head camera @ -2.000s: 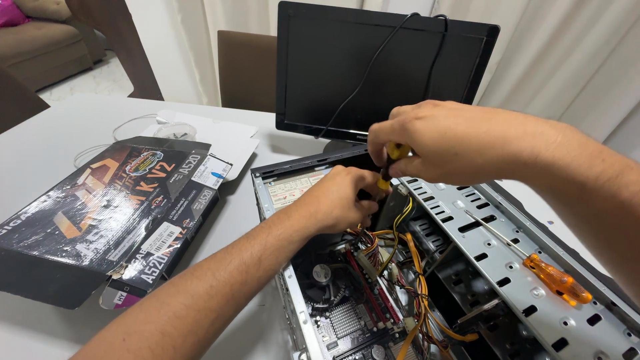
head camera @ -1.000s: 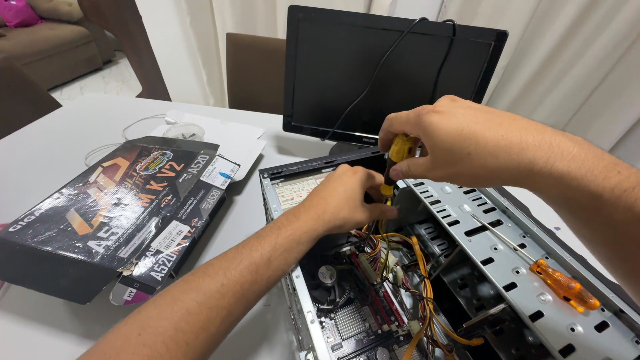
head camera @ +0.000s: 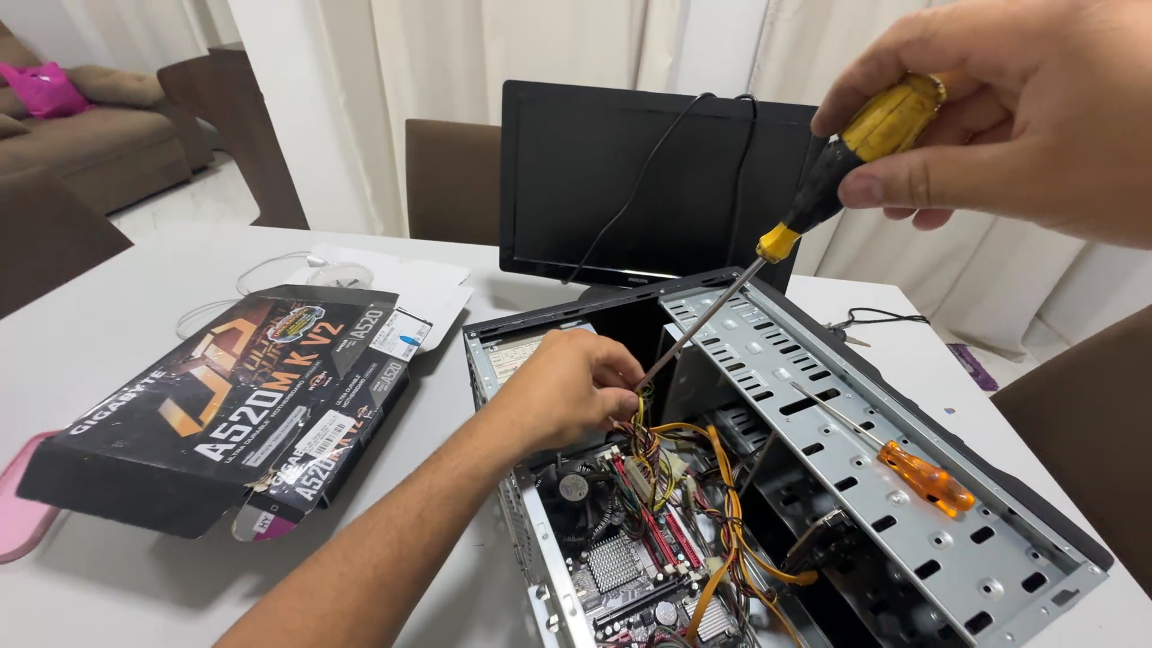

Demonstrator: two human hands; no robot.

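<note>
My right hand (head camera: 981, 126) grips the handle of a yellow and black screwdriver (head camera: 819, 184) at the upper right. Its long shaft slants down left, and the tip ends beside the fingers of my left hand (head camera: 580, 382). That left hand is inside the open computer case (head camera: 774, 378), over the cable bundle; its thumb and fingers are nearly together near the tip, and whether they pinch anything cannot be told. Below them lie a motherboard (head camera: 621, 562), a CPU fan (head camera: 574, 488) and yellow power cables (head camera: 724, 477). An orange-handled screwdriver (head camera: 927, 477) rests on the case's perforated metal frame.
A monitor (head camera: 648, 189) with a black cable over it stands behind the case. Left on the white table (head camera: 432, 549) are an opened motherboard box (head camera: 243, 396), a white cable and a pink object (head camera: 22, 504). Keys (head camera: 846, 331) lie beyond the case at right.
My right hand has risen up and to the right with the yellow screwdriver, so its shaft now shows. My left hand remains at the cables inside the case.
</note>
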